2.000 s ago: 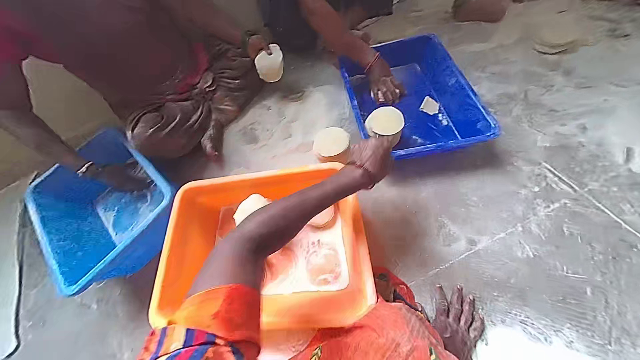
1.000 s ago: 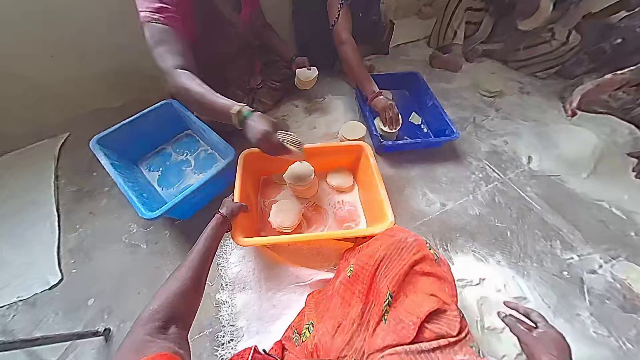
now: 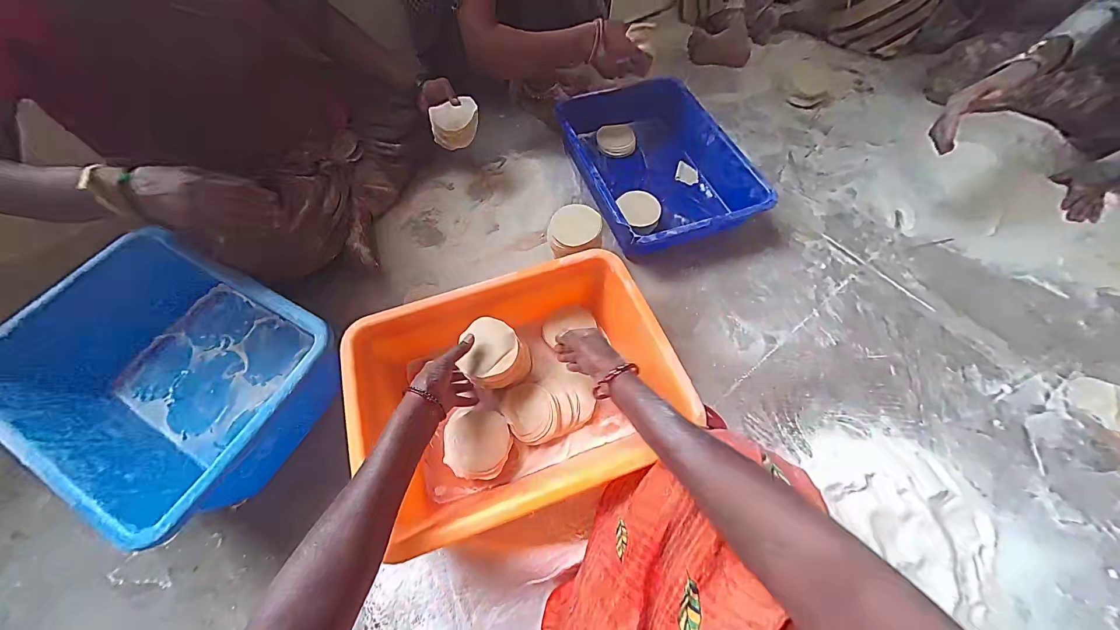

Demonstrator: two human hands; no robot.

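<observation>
Both my hands are inside an orange plastic tub (image 3: 647, 350) that holds several stacks of thin round dough discs. My left hand (image 3: 444, 378) rests its fingers against the side of a tall disc stack (image 3: 492, 350); whether it grips the stack is unclear. My right hand (image 3: 588, 352) reaches over a low stack (image 3: 567, 322) at the tub's far right, its fingertips touching or just above it. Fanned-out discs (image 3: 547, 409) lie between my hands and my lap, beside another stack (image 3: 477, 443) at the near left.
A light blue tub (image 3: 206, 376) stands left. Beyond, a dark blue tub (image 3: 709, 157) holds two stacks and a small white piece; a disc stack (image 3: 576, 229) stands beside it. A person's hand (image 3: 437, 94) holds a stack (image 3: 454, 122). White powder (image 3: 901, 499) covers floor at right.
My left hand has gone from the orange tub's left rim into the tub. My right hand has come from the floor at right into it. Fanned discs now lie there, and the co-worker's arm has withdrawn.
</observation>
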